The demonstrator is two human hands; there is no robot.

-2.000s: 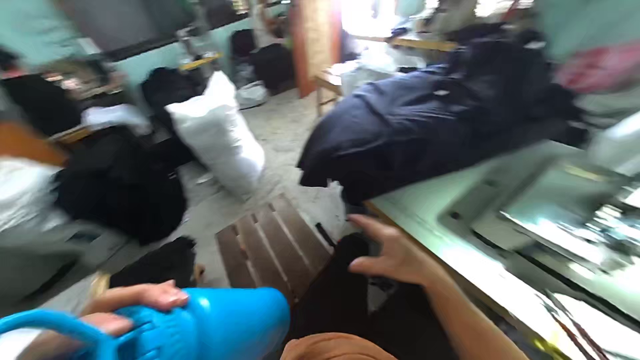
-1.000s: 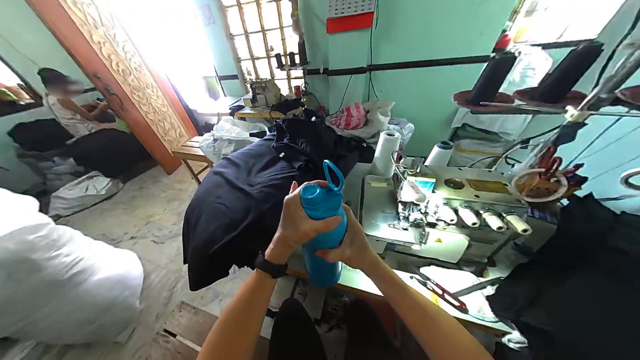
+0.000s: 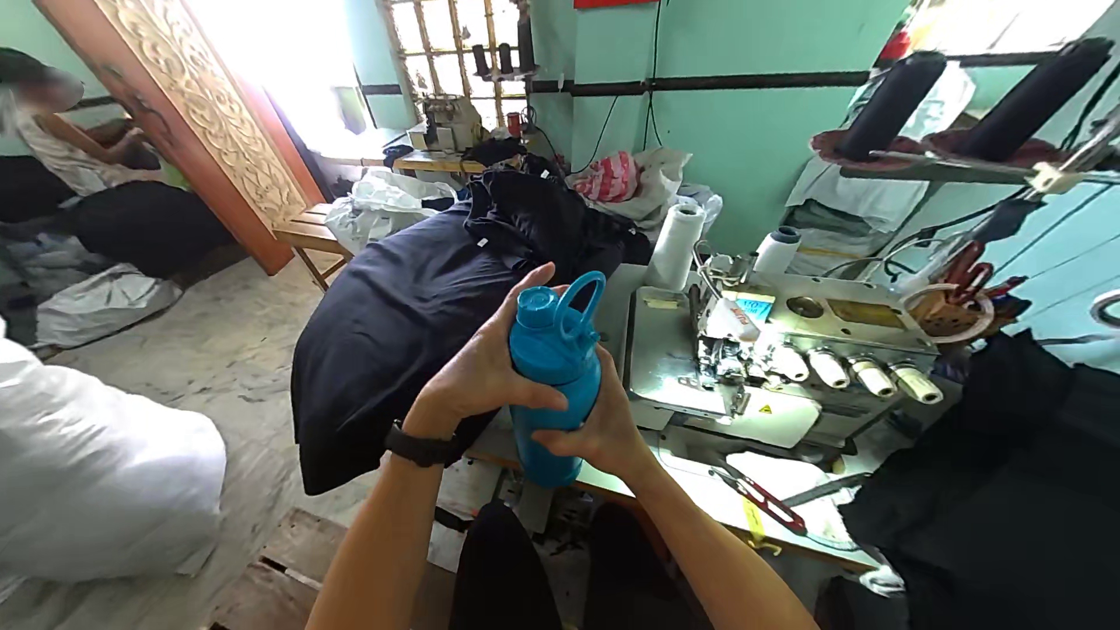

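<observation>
A blue water bottle (image 3: 560, 350) with a looped carry handle stands roughly upright between my hands, above the front edge of the sewing table. My left hand (image 3: 490, 372), with a dark band on its wrist, grips the bottle's upper left side, thumb across the front. Lower on the right side, my right hand (image 3: 604, 429) is wrapped around the bottle, its thumb on the front. The bottle's lid is on. To the right of the hands is an overlock sewing machine (image 3: 787, 324). Behind and left of them lies a heap of dark navy fabric (image 3: 394, 306).
Red-handled thread snips (image 3: 770, 507) lie on the table's front part. Black cloth (image 3: 1006, 490) hangs at the right. White thread cones (image 3: 678, 241) stand behind the machine. A large white sack (image 3: 96, 464) and a wooden bench (image 3: 289, 569) are at the left. A person sits beyond the carved door (image 3: 201, 114).
The view has swung far towards the sewing machine. My right hand, free two seconds ago, has come onto the bottle, which has gone from lying tilted to upright.
</observation>
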